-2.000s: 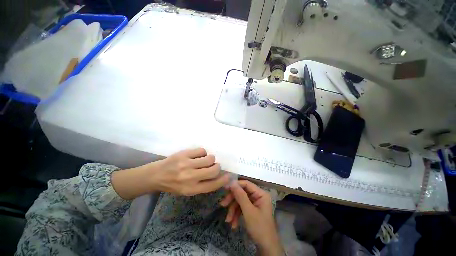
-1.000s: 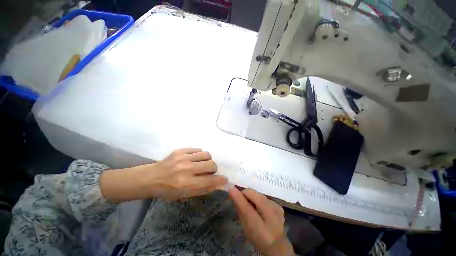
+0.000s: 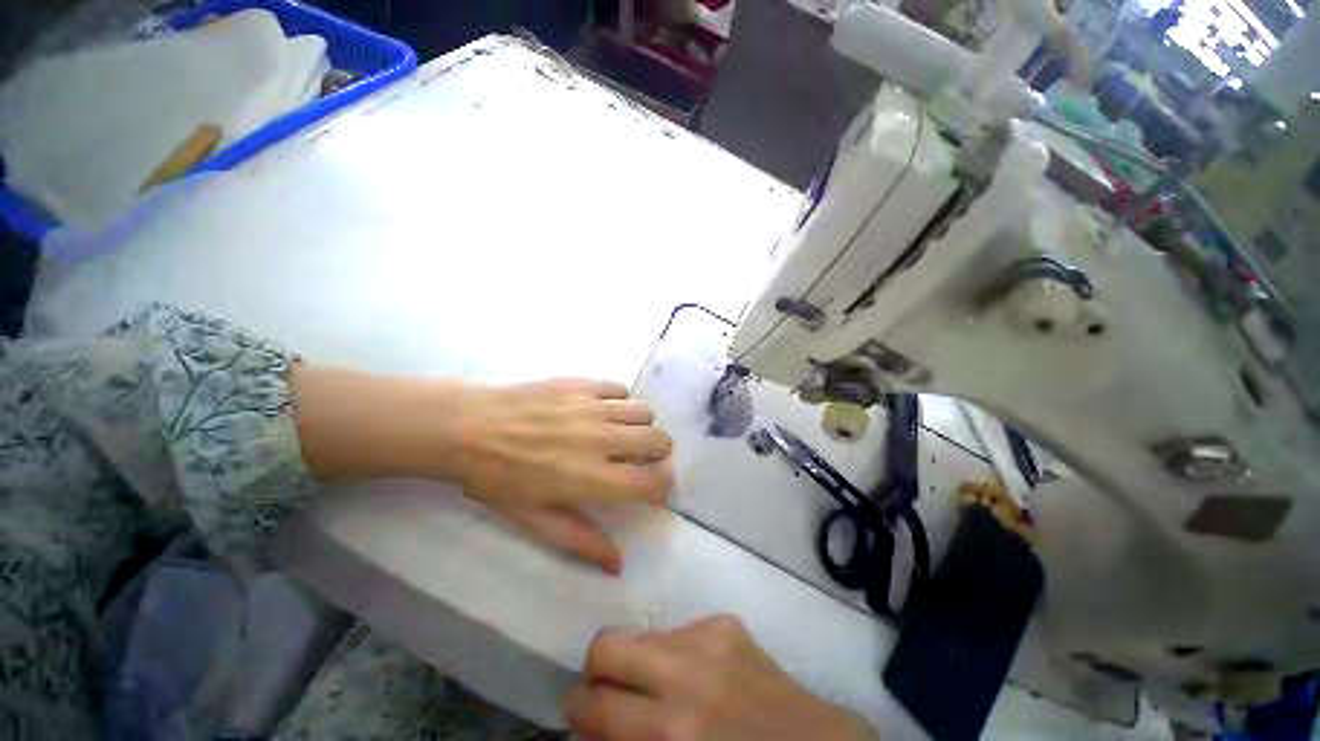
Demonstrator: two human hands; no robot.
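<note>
My left hand (image 3: 562,446) lies palm down on the white table (image 3: 434,246), left of the needle area, thumb apart from the fingers. My right hand (image 3: 709,686) is at the table's front edge, its fingers curled; whether it pinches anything is hidden. Thin pale fabric is hard to tell from the white table around the hands. The presser foot with its round disc (image 3: 731,405) is just beyond my left fingertips, on the bed of the off-white sewing machine (image 3: 999,304). No fabric can be made out under it.
Black-handled shears (image 3: 873,543) and a slim silver tool (image 3: 799,456) lie right of the needle. A black phone (image 3: 967,623) lies beside the shears, with a yellow-brown item (image 3: 996,504) behind it. A blue basket (image 3: 379,58) with white sheets (image 3: 159,102) stands at the far left.
Both hands were together at the front edge, fingertips meeting on a small pale bit. My left hand has moved forward onto the table, apart from my right. The view has tilted and shifted.
</note>
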